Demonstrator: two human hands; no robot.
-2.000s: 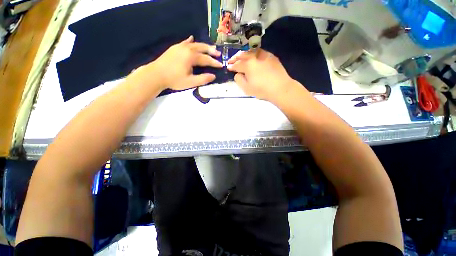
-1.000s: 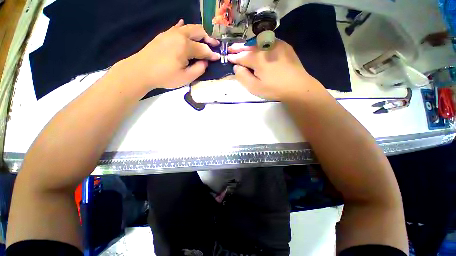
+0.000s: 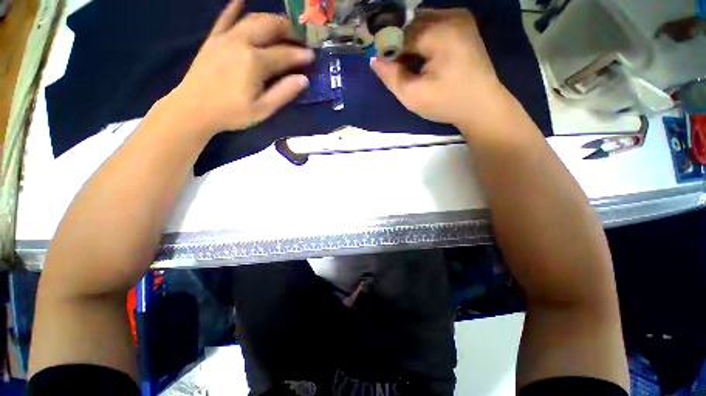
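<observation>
A navy-black garment panel (image 3: 139, 69) lies on the white table under the machine head. A small bluish pocket piece (image 3: 321, 83) lies on it at the presser foot (image 3: 336, 77). My left hand (image 3: 246, 73) rests on the cloth left of the foot, fingers spread. My right hand (image 3: 437, 69) is right of the foot, thumb and fingers bent close together near the pale round knob (image 3: 388, 42); whether it pinches cloth cannot be told. The orange-red attachment (image 3: 317, 11) is above the foot.
Thread snips (image 3: 614, 146) lie at the right. A ruler strip (image 3: 333, 241) runs along the front edge. A red cord coil (image 3: 697, 139) is at the right end. A dark curved-ended rod (image 3: 293, 151) lies before the cloth. A blue bin with something red is below left.
Both hands have moved apart from the presser foot, the left to the left and the right to the right. The foot and the pocket piece now show between them.
</observation>
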